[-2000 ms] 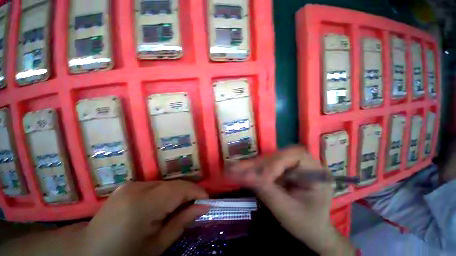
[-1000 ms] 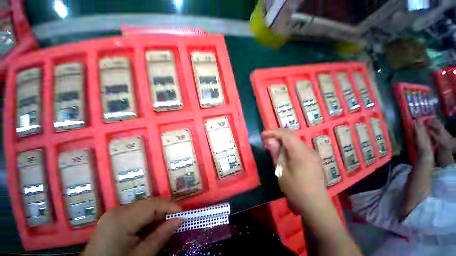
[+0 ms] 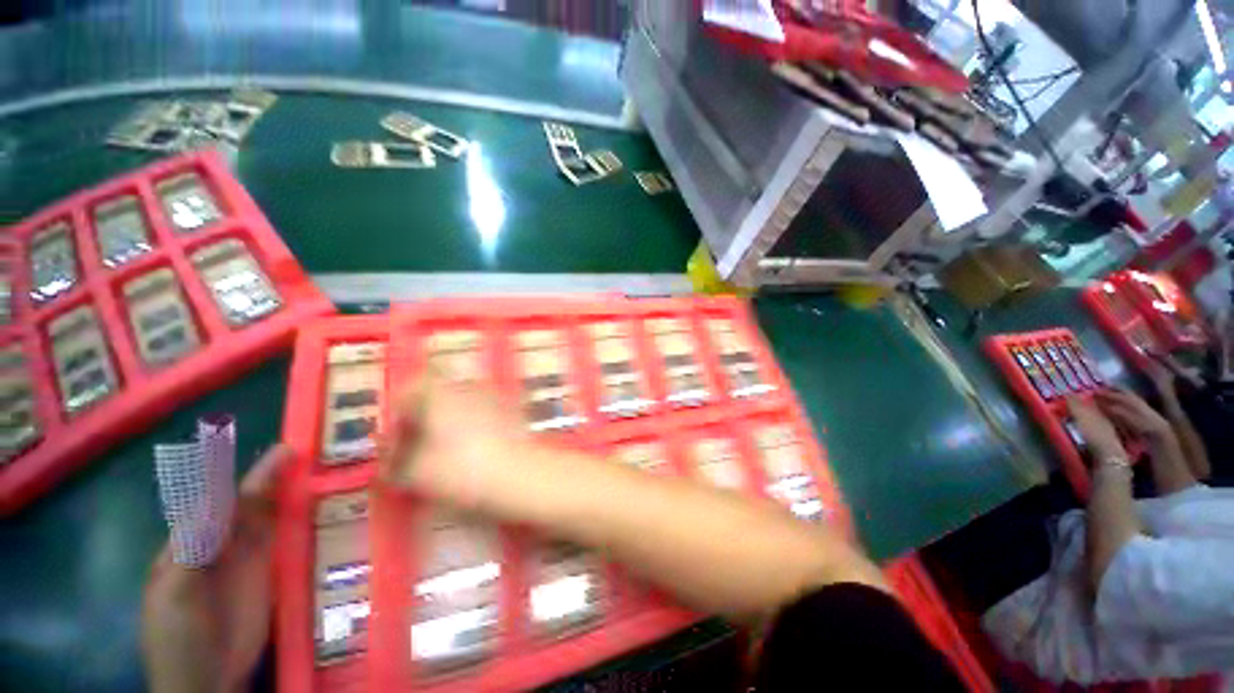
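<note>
My left hand (image 3: 217,602), at the lower left, holds a bent white sticker sheet (image 3: 190,498) with rows of tiny dots. Its fingertips are beside the left edge of a pink-red foam tray (image 3: 306,406). A second foam tray (image 3: 774,363) overlaps the first, shifted to the right. Both hold beige phones with their backs off, such as one phone (image 3: 545,375). My right hand (image 3: 440,447) is blurred over the left side of the second tray, my forearm crossing its phones. Its fingers' hold is unclear, and no tweezers can be made out.
Another phone tray (image 3: 278,257) lies at the left on the green bench (image 3: 393,230). Loose phone frames (image 3: 383,154) lie at the far side. A grey machine (image 3: 731,149) with yellow feet stands beyond. Another person's hands (image 3: 1123,427) are at a tray (image 3: 1035,355) on the right.
The view has swung up and left. My left hand has moved left with the sticker sheet, and my right arm now reaches left across a tray. Two trays that stood apart now overlap.
</note>
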